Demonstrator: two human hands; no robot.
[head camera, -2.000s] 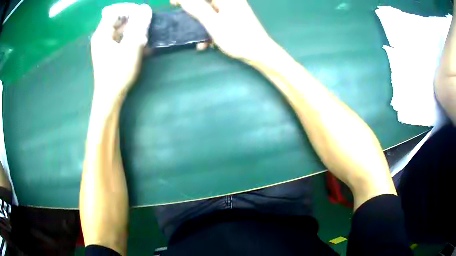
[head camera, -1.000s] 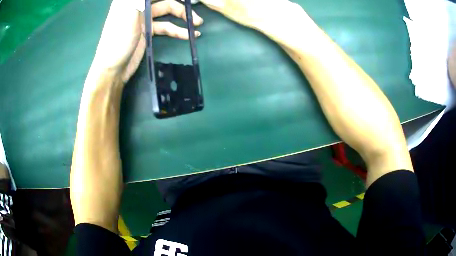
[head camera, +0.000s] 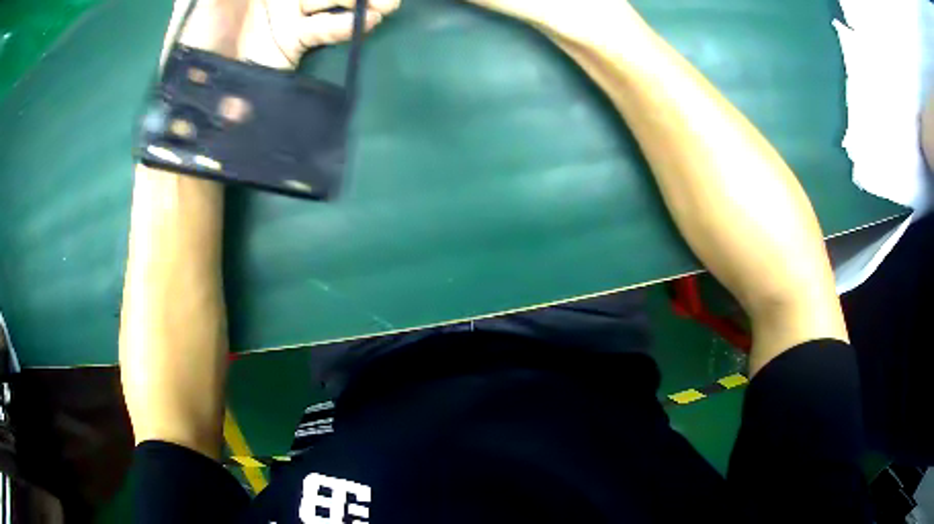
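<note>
A black phone middle frame (head camera: 261, 128) is at the upper left, slightly blurred. Its solid end with camera holes points towards me and lies over my left wrist. Its side rails run up and the far end is cut off by the top edge. My left hand (head camera: 277, 29) is behind the frame and holds it, with its fingers showing through the window and by the right rail. My right forearm reaches up to the top edge, but my right hand is cut off there and out of the picture.
The green bench mat (head camera: 512, 184) has a thin pale curved front edge. White sheets (head camera: 886, 102) with ragged edges lie at the right. Part of another person's arm (head camera: 927, 123) shows at the right rim. A red stool part (head camera: 707, 312) and yellow-black floor tape (head camera: 707, 390) show below the bench.
The frame, first held crosswise near the top by both hands, was turned solid end towards me. It has since moved left, tilted, and now covers my left wrist. My right hand has left the picture.
</note>
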